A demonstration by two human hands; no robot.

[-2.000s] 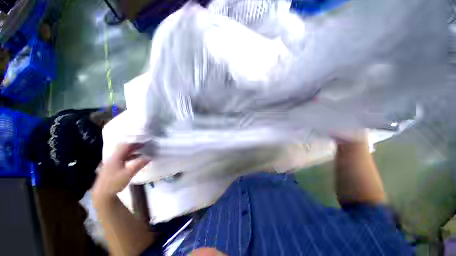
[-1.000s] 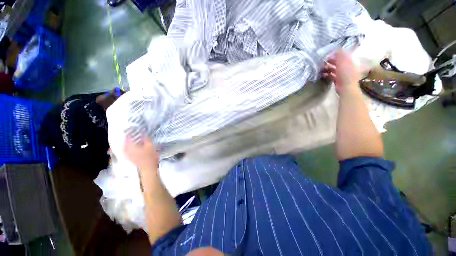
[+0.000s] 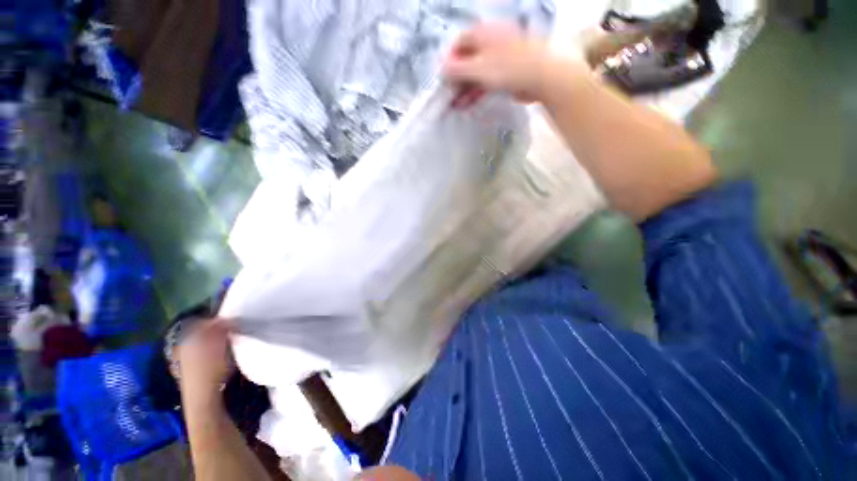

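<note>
A striped grey-white garment point(image 3: 395, 47) lies heaped over the far side of the padded ironing board point(image 3: 554, 169). A pale, motion-blurred part of cloth point(image 3: 376, 216) is stretched across the board between my hands. My right hand point(image 3: 493, 64) pinches its upper edge near the heap. My left hand point(image 3: 209, 340) grips its other end at the board's left end and is blurred. Whether this pale part belongs to the striped garment, I cannot tell.
The steam iron point(image 3: 653, 61) rests at the board's right end, on white cloth. Crumpled white cloth point(image 3: 299, 437) hangs below the board's left end. A blue plastic crate point(image 3: 117, 404) stands at the lower left. Green floor shows on both sides.
My right hand has moved left and up, away from the iron. My left hand has moved left and down. The striped cloth that lay between them now shows pale and stretched. The view has turned.
</note>
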